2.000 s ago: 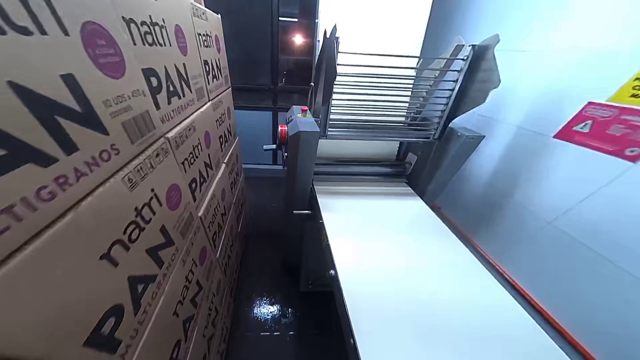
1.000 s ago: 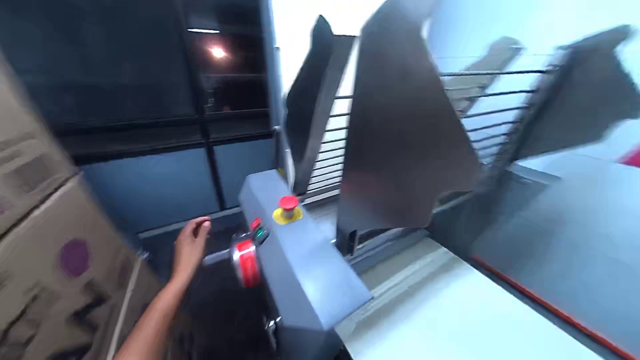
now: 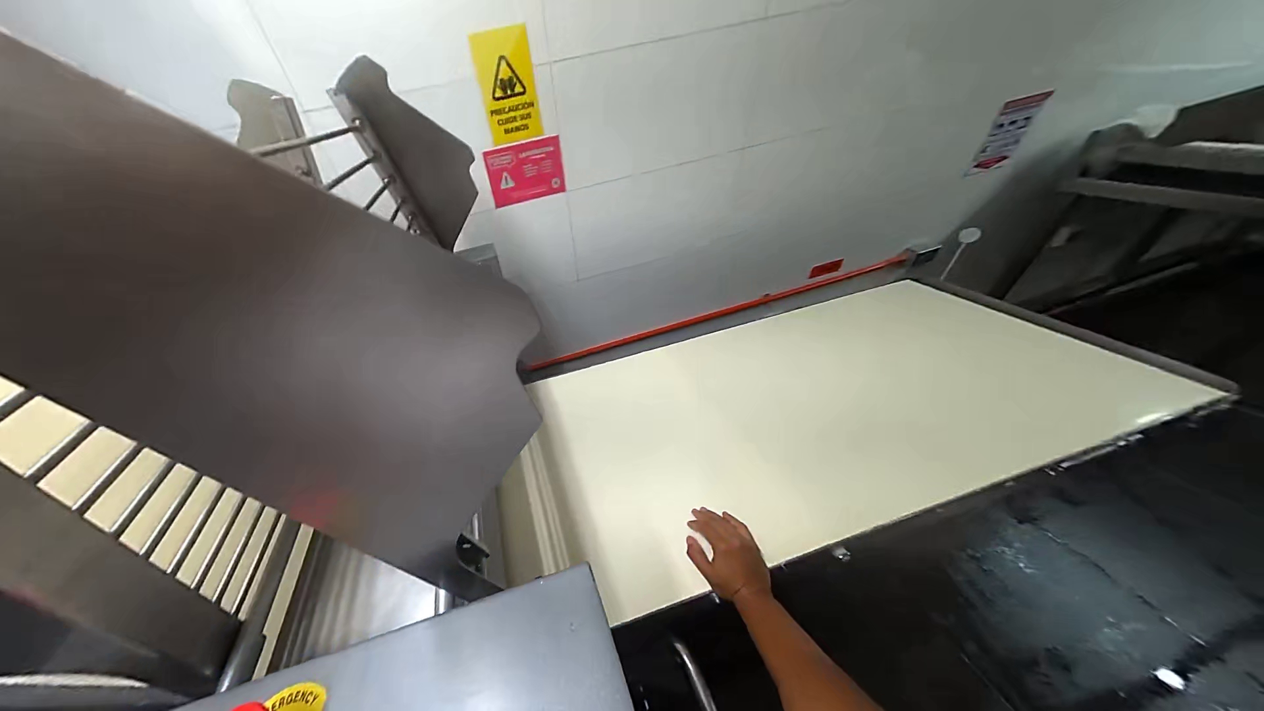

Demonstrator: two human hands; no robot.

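My right hand (image 3: 729,558) is over the near edge of a pale conveyor belt (image 3: 829,395), its fingers slightly bent and apart, with nothing visible in it. Whether the fingertips touch the belt cannot be told. The belt belongs to what looks like a dough sheeter. Left of the hand are the sheeter's grey metal housing (image 3: 494,652) and a large metal side plate (image 3: 326,336). A red emergency stop button (image 3: 251,706) on a yellow disc is partly cut off at the bottom edge. My left hand is out of view.
A metal guard grille (image 3: 168,504) lies at the left. Behind the belt runs a red bar (image 3: 691,321) along a tiled wall with a yellow warning sign (image 3: 507,84) and a pink sign (image 3: 524,171). A metal handle (image 3: 693,674) stands below the belt. A rack (image 3: 1175,178) is at the right.
The view has swung strongly toward the belt and wall. My left hand, seen beside the housing a second ago, is out of view, and my right hand has appeared at the belt's edge.
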